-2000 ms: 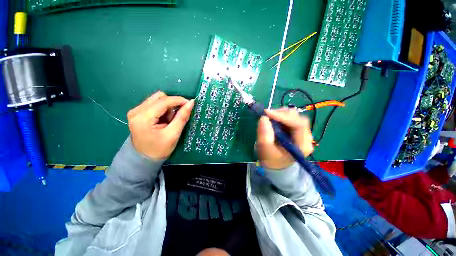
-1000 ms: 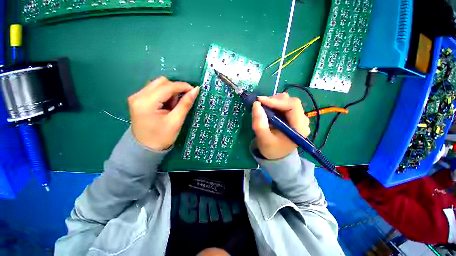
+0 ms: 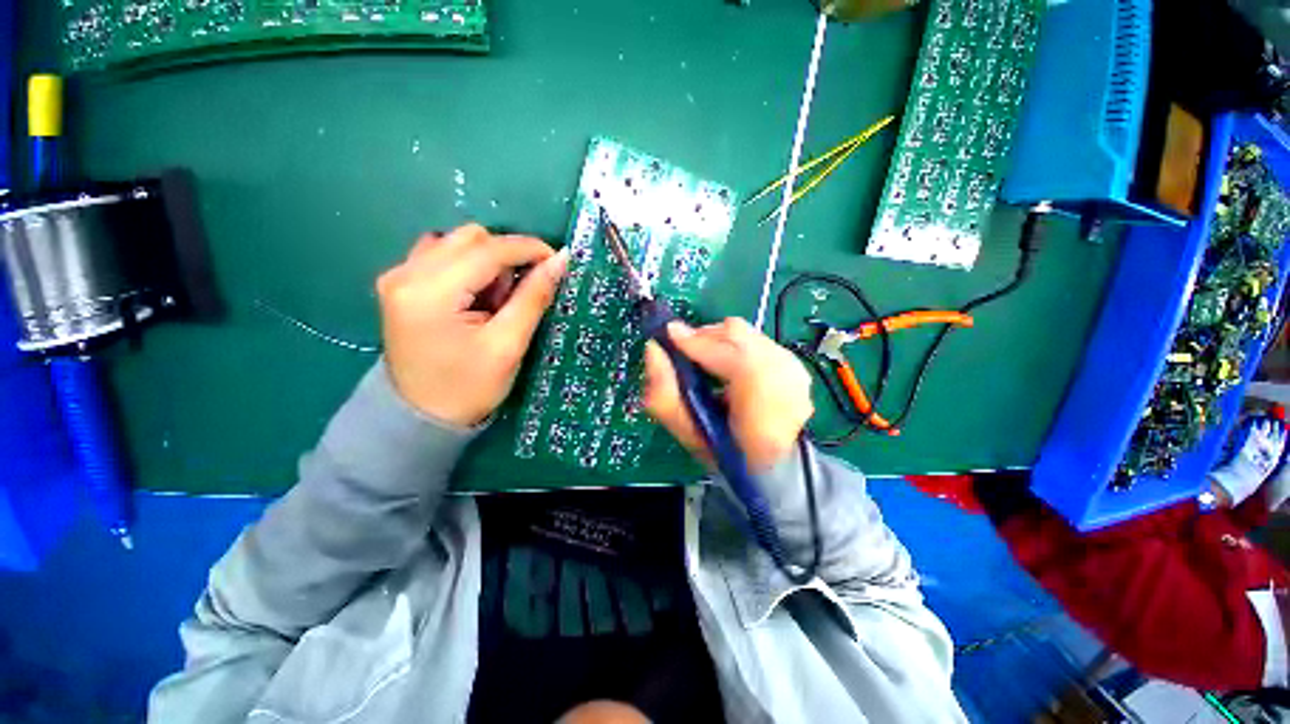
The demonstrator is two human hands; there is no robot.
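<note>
A green PCB panel (image 3: 623, 297) lies at a slant on the green mat, with a bright glare across its upper part. My right hand (image 3: 736, 389) is closed around the dark blue handle of the soldering iron (image 3: 696, 389). The iron's metal tip is at the panel's upper left part; contact cannot be told. My left hand (image 3: 467, 323) is at the panel's left edge, thumb and forefinger pinched together. A thin strand of solder wire (image 3: 314, 328) runs out from behind this hand to the left. The wire between the fingertips is too fine to see.
Solder spool (image 3: 88, 262) at left. Stacked panels (image 3: 283, 26) at upper left, another panel (image 3: 951, 156) at upper right. Yellow tweezers (image 3: 835, 159) by the white line. Orange-handled cutters (image 3: 863, 361) and black cord at right. Blue station (image 3: 1082, 106), blue parts bin (image 3: 1082, 424), a person's red sleeve (image 3: 1132, 566).
My right hand and the iron's handle have moved left and the iron stands steeper, uncovering the cutters. The tip stays near the panel's upper left part. My left hand has shifted slightly.
</note>
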